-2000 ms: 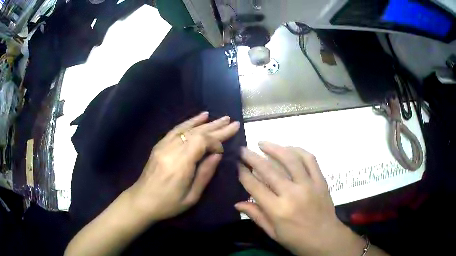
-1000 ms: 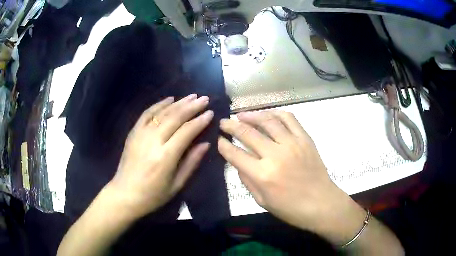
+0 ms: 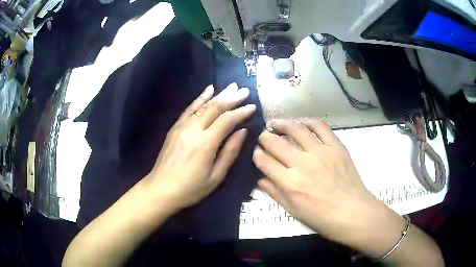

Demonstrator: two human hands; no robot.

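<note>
A dark navy-black cloth (image 3: 141, 120) lies over the white table and the metal bed. Its right edge runs up to the presser foot (image 3: 250, 65) under the lit head. My left hand (image 3: 203, 141) lies flat on the cloth, fingers spread and pointing at the foot. My right hand (image 3: 308, 172) is at the cloth's right edge, fingertips bent on it; whether they pinch the edge is unclear. The needle cannot be made out. A small round white-grey part (image 3: 283, 68) sits just right of the foot.
The white machine head (image 3: 323, 18) and a blue display (image 3: 446, 31) are above. A dark flat pad (image 3: 383, 78), thin cables (image 3: 339, 78) and a looped cord (image 3: 429, 161) lie right. A ruler scale (image 3: 391, 195) runs along the table front. A plastic-wrapped bundle (image 3: 49, 151) is at left.
Both hands have moved closer to the presser foot, and the cloth's lower part has shifted. The camera view has also shifted. The left hand stays flat on the cloth.
</note>
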